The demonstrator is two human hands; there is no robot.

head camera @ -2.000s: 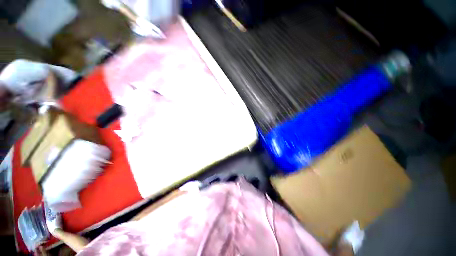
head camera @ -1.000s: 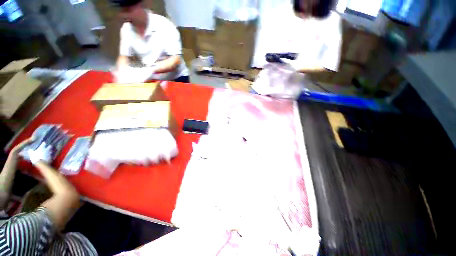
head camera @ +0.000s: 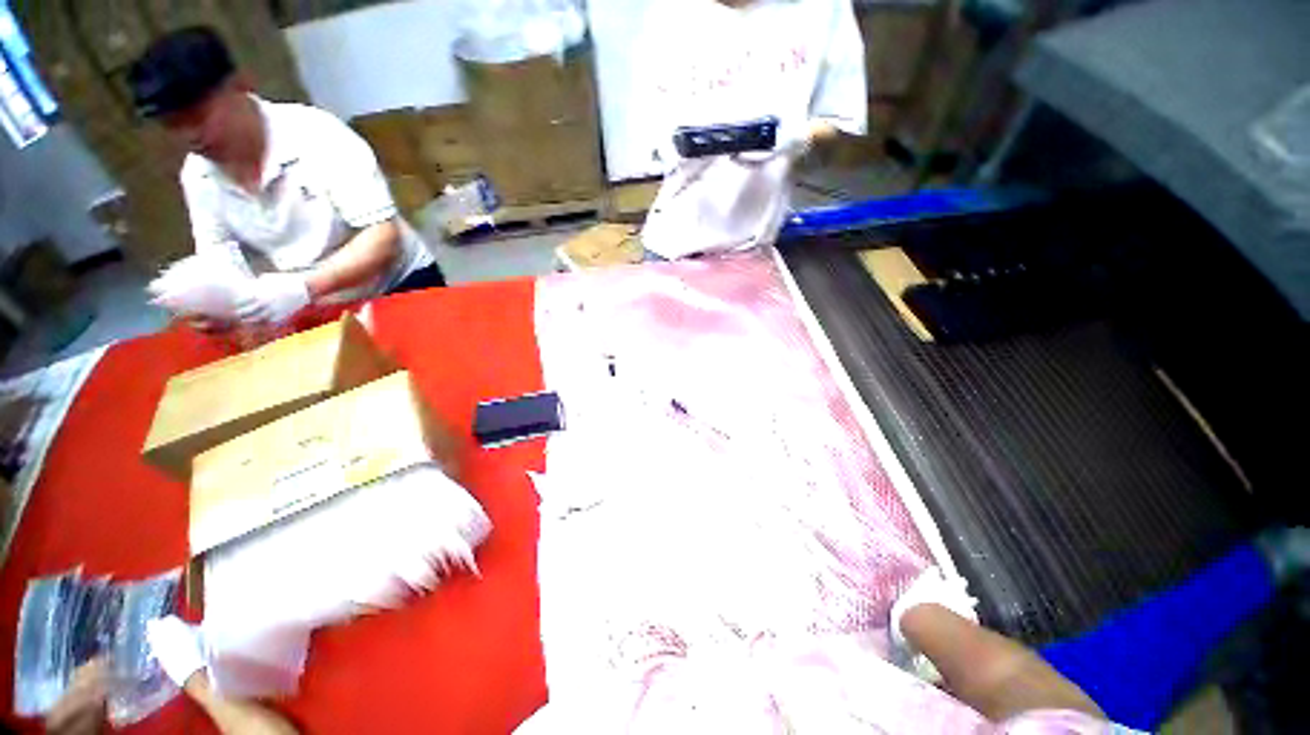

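My right hand [head camera: 937, 603], in a white glove, is at the lower right, at the table edge beside the mesh belt. Its fingers are small and blurred, and I see nothing clearly held in it. My left hand is not in view. The pink cloth [head camera: 718, 474] lies in front of me, overexposed white in the middle, with small dark marks on it. A flat black rectangle with a pale edge, perhaps a smartphone [head camera: 517, 418], lies on the red cloth beside the pink cloth.
The mesh belt [head camera: 1034, 460] carries black boxes [head camera: 991, 299] by a cardboard pad [head camera: 894, 287]. Open cartons [head camera: 309, 457] spill white sleeves [head camera: 338, 567] on red cloth [head camera: 460, 603]. Opposite, a standing person holds black boxes [head camera: 726, 138]; another handles white sleeves. Hands touch silvery packs [head camera: 94, 639].
The view has swung up from the blue-wrapped rail and floor cardboard, then shifted right. My right hand shows at the belt side. The person opposite now has black boxes held up clearly.
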